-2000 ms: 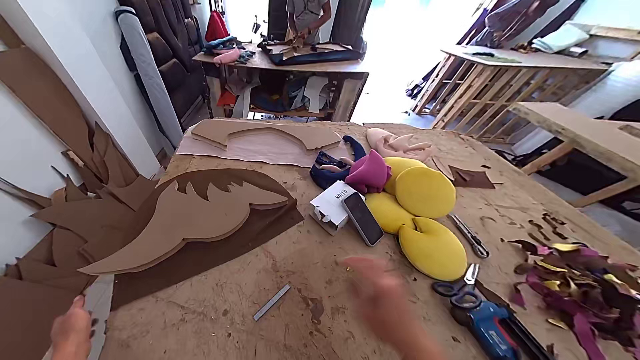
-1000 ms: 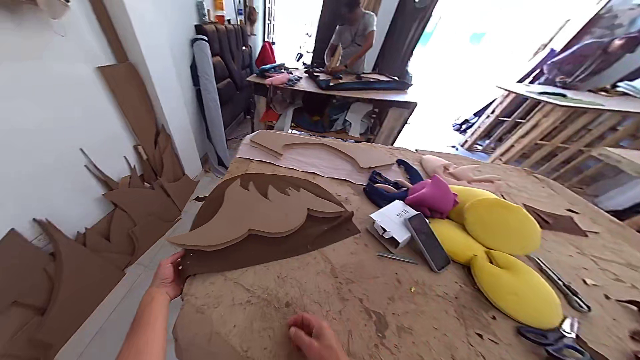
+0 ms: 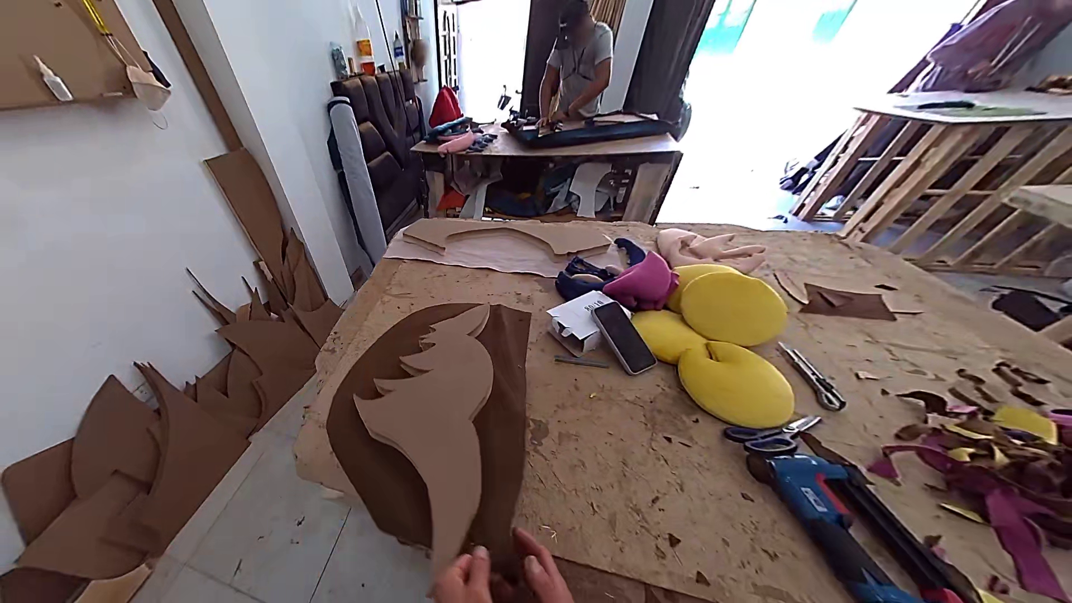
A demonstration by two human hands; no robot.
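A tan cut-out panel with jagged points on one side (image 3: 444, 394) lies on a dark brown sheet of fabric or leather (image 3: 505, 402), both on the worktable's left side. At the near end of the two layers, my left hand (image 3: 462, 578) touches the tip of the tan panel with fingers bent. Close beside it, my right hand (image 3: 540, 569) has its fingertips on the brown sheet's near edge. Both hands are partly cut off by the frame's bottom, so how firmly each pinches the layers is only partly visible.
On the worktable (image 3: 603, 469) are yellow padded pieces (image 3: 733, 310), a phone (image 3: 624, 337), a white box (image 3: 578, 321), a utility knife (image 3: 812, 377), scissors (image 3: 772, 435), a blue power tool (image 3: 829, 519) and scraps (image 3: 997, 469). Brown panels (image 3: 167, 452) lean left. A person (image 3: 578, 63) works behind.
The tan panel and brown sheet have been turned, so their length now points toward me. My right hand has come over beside my left at their near end. The view has shifted.
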